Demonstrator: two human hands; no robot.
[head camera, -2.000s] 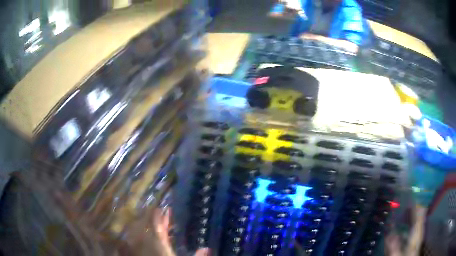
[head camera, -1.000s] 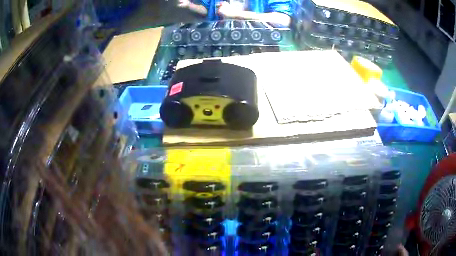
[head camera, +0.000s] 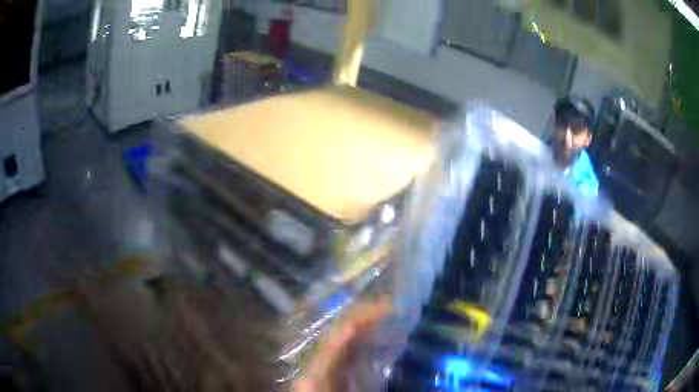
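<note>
A large clear component tray (head camera: 529, 260) with columns of black components is held up and tilted at the right. My left hand (head camera: 345, 344) is blurred at the bottom, at the tray's left edge, and appears to grip it. My right hand is not clearly seen; only a small pale patch shows at the bottom right corner. A stack of trays with a tan board (head camera: 322, 142) on top stands left of the held tray. Yellow and blue patches show through the tray's lower part.
White cabinets (head camera: 149, 65) stand at the back left. A wooden box (head camera: 251, 75) and a blue object (head camera: 139, 164) are on the floor behind the stack. A person (head camera: 580, 153) in blue is behind the tray. A yellow line (head camera: 84, 295) marks the grey floor.
The view has swung from the bench to the stack and room. The tray has gone from the front of the instrument to raised and tilted at the right. My left hand has come into view.
</note>
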